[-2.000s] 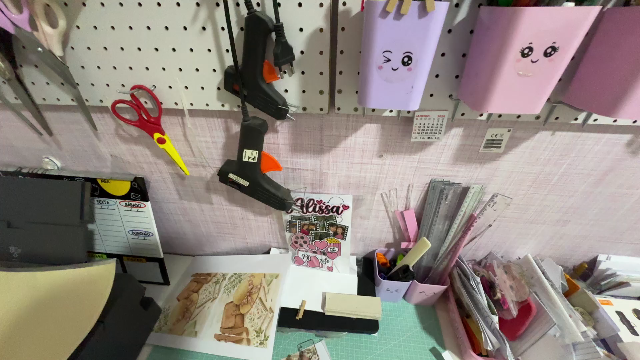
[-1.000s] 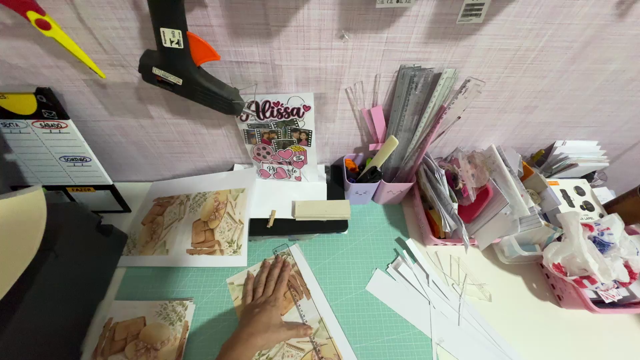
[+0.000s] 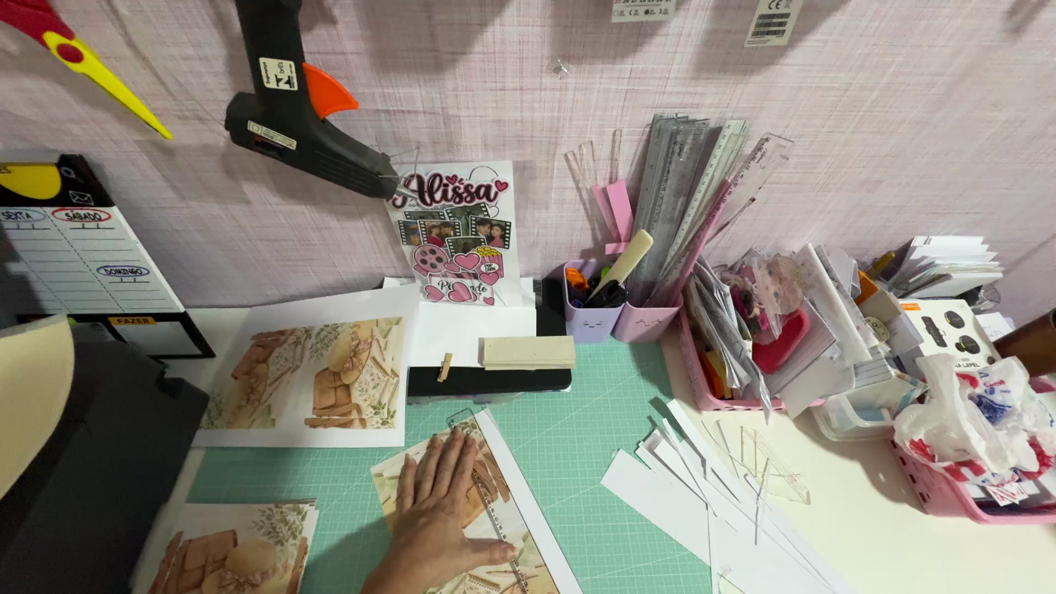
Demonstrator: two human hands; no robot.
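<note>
My left hand [image 3: 441, 511] lies flat, palm down, on a clear ruler [image 3: 497, 521] across a printed sheet [image 3: 536, 540] on the green cutting mat [image 3: 569, 445]. Its fingers point away from me and the thumb reaches right. The sheet has brown bag-and-hat pictures and a white strip along its right side. A stack of similar prints [image 3: 235, 544] is at the lower left, and a larger uncut print [image 3: 305, 371] lies behind it. White paper strips [image 3: 660, 503] are piled to the right. My right hand is out of view.
A glue gun [image 3: 305, 132] hangs on the wall. Pen and ruler cups [image 3: 648, 322] stand at the back beside a black item bearing card pieces [image 3: 528, 353] and a clothespin [image 3: 445, 367]. Pink baskets [image 3: 726, 403] are at right, a dark machine [image 3: 91, 462] at left.
The view has tilted down to the mat. My left hand, out of view two seconds ago, came into view on the ruler and sheet and has stayed there since one second ago.
</note>
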